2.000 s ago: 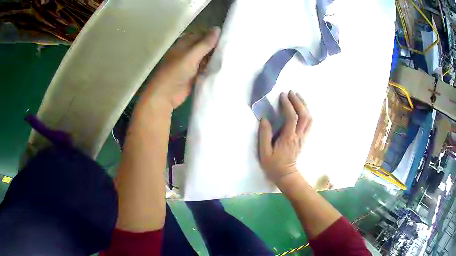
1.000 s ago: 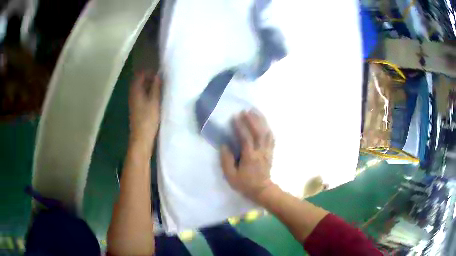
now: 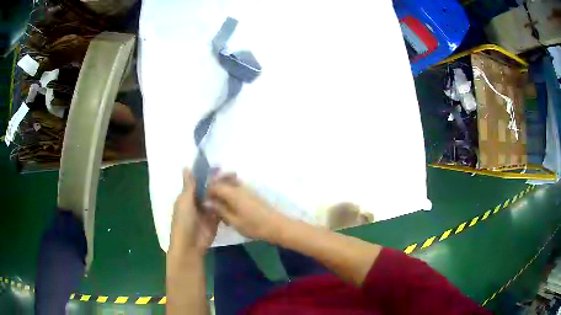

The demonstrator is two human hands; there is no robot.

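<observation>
The white cloth cover (image 3: 307,117) lies spread in front of me, with a brown stain near its front edge. A grey-blue fabric strip (image 3: 209,117) lies twisted along its left part, its far end loosely looped. My left hand (image 3: 192,218) holds the strip's near end at the cloth's front left. My right hand (image 3: 237,203) is beside it, bare, its fingers blurred and bent at the strip's near end. Whether the right fingers pinch the strip cannot be made out.
A curved cream rail (image 3: 86,135) stands left of the cloth. Brown leather pieces (image 3: 52,123) with white rags are behind it. At the right are a blue object (image 3: 446,31) and a yellow-framed cart (image 3: 498,111). Yellow-black tape (image 3: 458,227) crosses the green floor.
My left hand has come from the cloth's left side onto the strip. My right hand has moved left beside it. The strip now stretches toward me. The view has shifted.
</observation>
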